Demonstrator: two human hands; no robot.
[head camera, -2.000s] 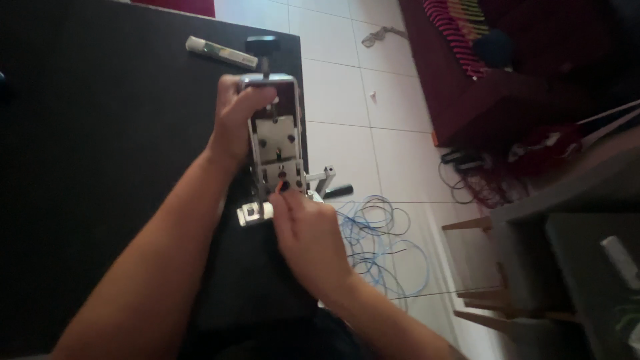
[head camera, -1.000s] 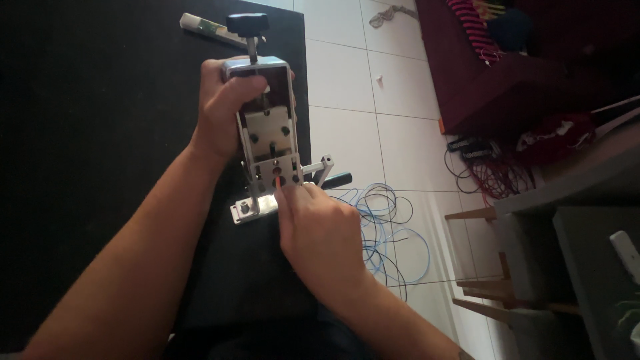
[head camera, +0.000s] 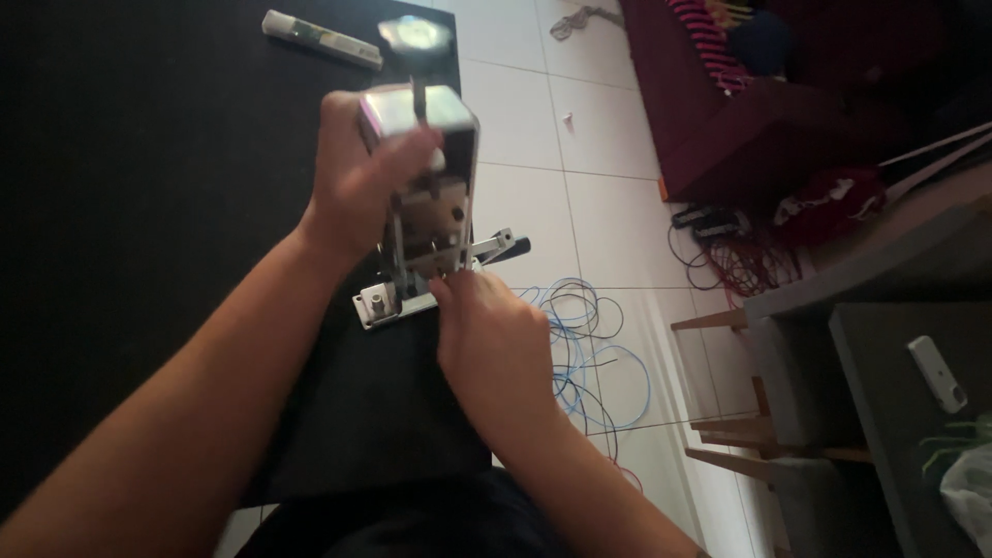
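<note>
A metal device with a rectangular frame (head camera: 422, 108) and a screw knob (head camera: 415, 35) on top stands at the black table's right edge, blurred. My left hand (head camera: 360, 170) grips the upper part of the frame, its thumb across the front. Low on the frame, my right hand (head camera: 496, 333) has its fingers closed at the front plate; whether they pinch a small part is hidden. A metal base bracket with a bolt (head camera: 378, 302) shows at the lower left of the device. A lever with a black handle (head camera: 511, 248) sticks out to the right, over the table's edge.
A pale tube-shaped item (head camera: 322, 40) lies on the black table (head camera: 155, 155) behind the device. Loose blue and black wires (head camera: 589, 364) lie on the tiled floor at the right. Farther right are a dark red sofa (head camera: 713, 139), chairs and a grey surface with a phone (head camera: 936, 373).
The knob and frame top look tilted more toward the camera than a second ago, with my left hand still on the frame. My right hand stays at its lower part.
</note>
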